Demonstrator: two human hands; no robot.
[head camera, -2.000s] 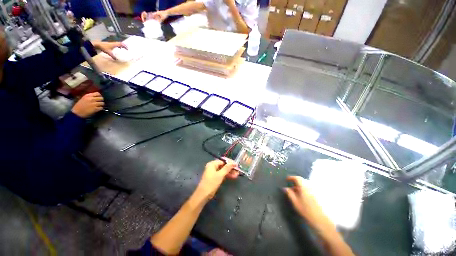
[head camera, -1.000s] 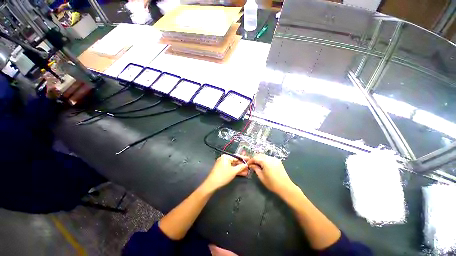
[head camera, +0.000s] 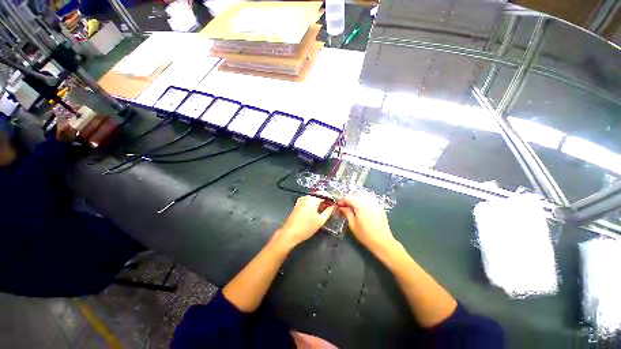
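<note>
My left hand (head camera: 308, 217) and my right hand (head camera: 363, 217) meet over a small clear test fixture (head camera: 334, 229) on the bench. My left fingers pinch the end of a black light cable (head camera: 289, 185). My right fingertips are closed at the same cable end; the thin wires between them are too small to make out. The cable runs back to the nearest of several square LED work lights (head camera: 318, 140) in a row. A red wire (head camera: 335, 168) runs from beside that light to the fixture. Shiny clear bits lie behind the fixture.
Other black cables (head camera: 218, 182) trail left over the green mat. Stacked brown boards (head camera: 269, 34) stand behind on white sheets. A framed clear panel (head camera: 436, 88) is at the back right. White glossy bags (head camera: 515, 247) lie at the right. A person in dark blue (head camera: 48, 218) is at the left.
My right hand has moved left from the open bench to meet my left hand at the cable end over the fixture. In the last second both hands shifted slightly up in the picture.
</note>
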